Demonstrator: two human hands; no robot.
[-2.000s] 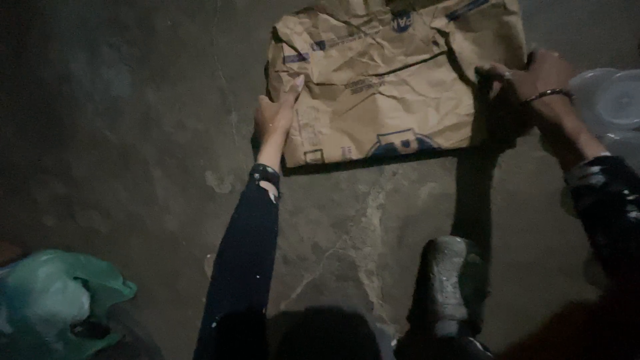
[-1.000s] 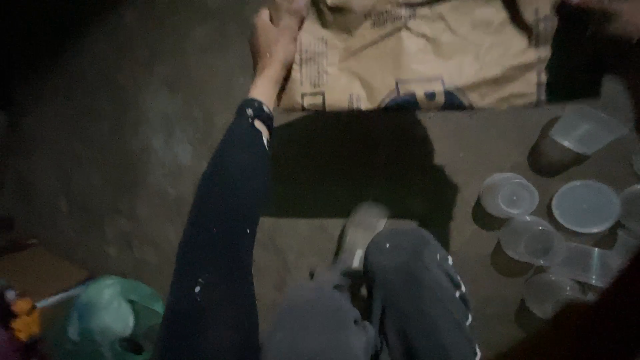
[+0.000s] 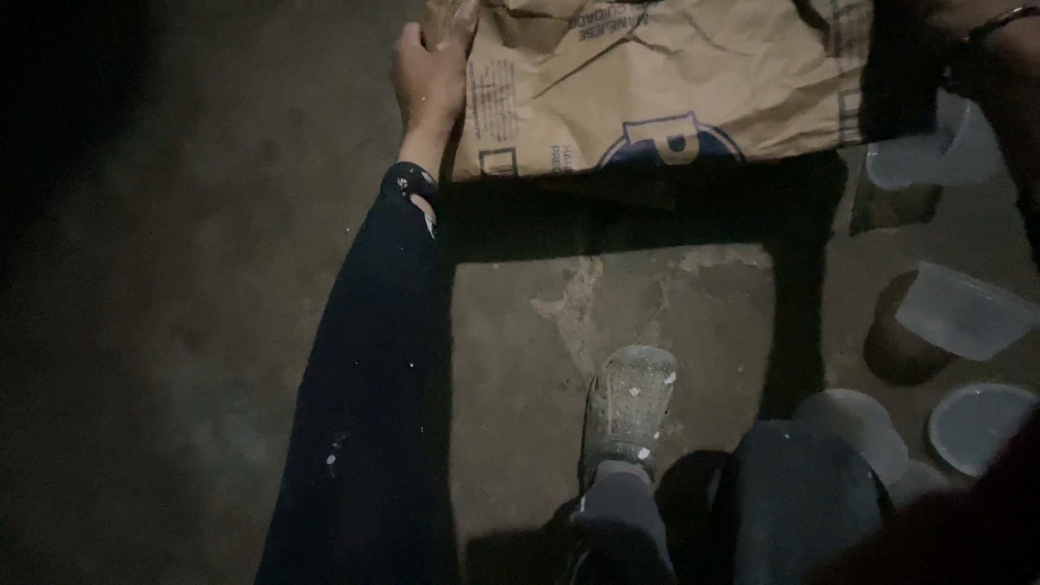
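Note:
A creased brown paper sack (image 3: 691, 81) with dark blue printing spans the top of the view, its upper part cut off by the frame. My left hand (image 3: 435, 77) grips the sack's left edge, fingers partly out of view at the top. Near the top right corner is my right hand (image 3: 955, 20), dark and partly cut off, with a bracelet at the wrist. It is close to the sack's right side, in deep shadow, so whether it touches the sack cannot be told. The sack casts a broad shadow on the concrete floor below it.
Translucent plastic containers stand or lie on the floor at the right, among them a tilted tub (image 3: 967, 313), a round one (image 3: 983, 426) and another tub (image 3: 910, 154) beneath my right arm. My shoe (image 3: 634, 402) rests on the cracked concrete floor (image 3: 520, 341).
The view has shifted, with the plastic containers at the right now larger in it. Two seconds ago both hands were at the sack's sides; my left hand still holds its left edge.

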